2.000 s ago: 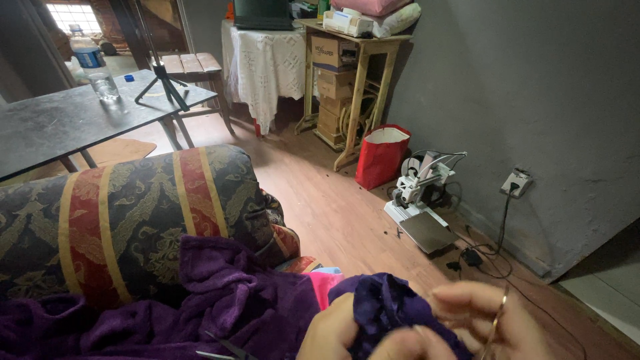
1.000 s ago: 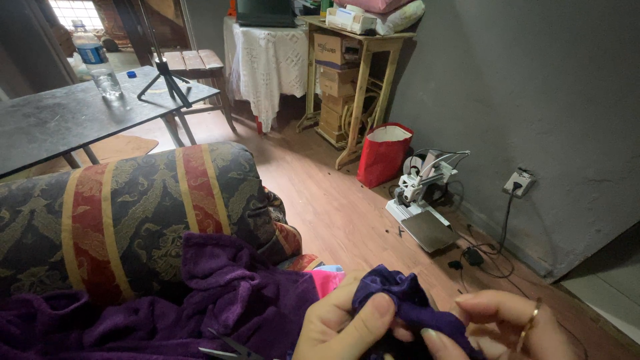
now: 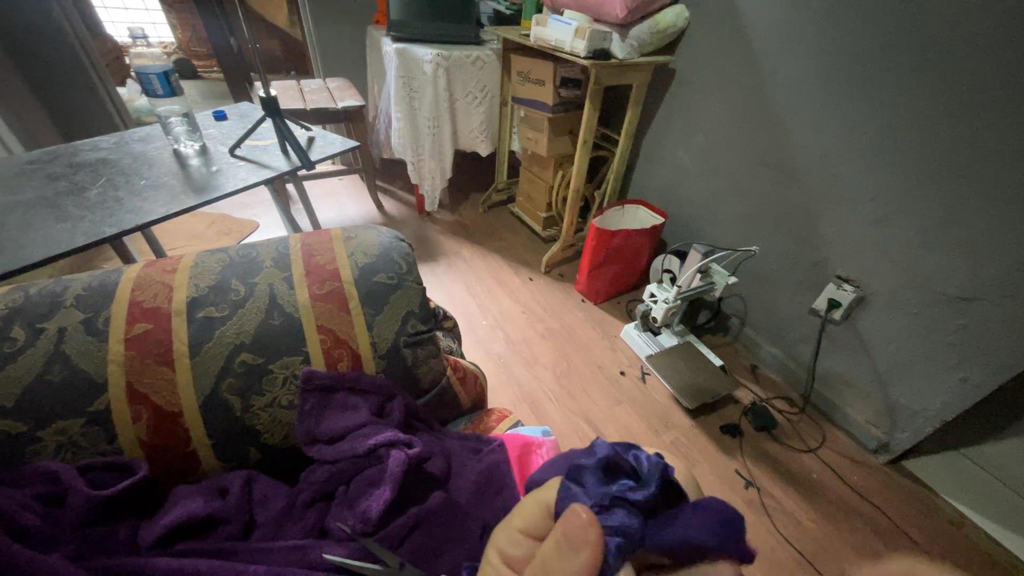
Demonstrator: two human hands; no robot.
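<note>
A bunched piece of shiny dark purple fabric (image 3: 620,496) is pinched in my left hand (image 3: 544,536), low in the view, with its thumb over the near side. A loose fold sticks out to the right. Of my right hand (image 3: 896,564) only a blurred part shows at the bottom edge, apart from the visible fabric; its fingers cannot be made out. Left of my left hand, the blades of metal scissors (image 3: 372,560) rest on a plush purple cloth (image 3: 384,456). A bright pink cloth (image 3: 528,456) shows just behind the bunched fabric.
A striped, patterned sofa arm (image 3: 240,320) lies ahead. Beyond it stand a dark table (image 3: 104,184) with a plastic bottle (image 3: 172,104) and small tripod (image 3: 274,128). A red bag (image 3: 620,256), a 3D printer (image 3: 680,320) and black cables (image 3: 800,440) are on the floor at right.
My right hand has moved away from the fabric, down and to the right. The fabric stays in my left hand, now more fully in sight.
</note>
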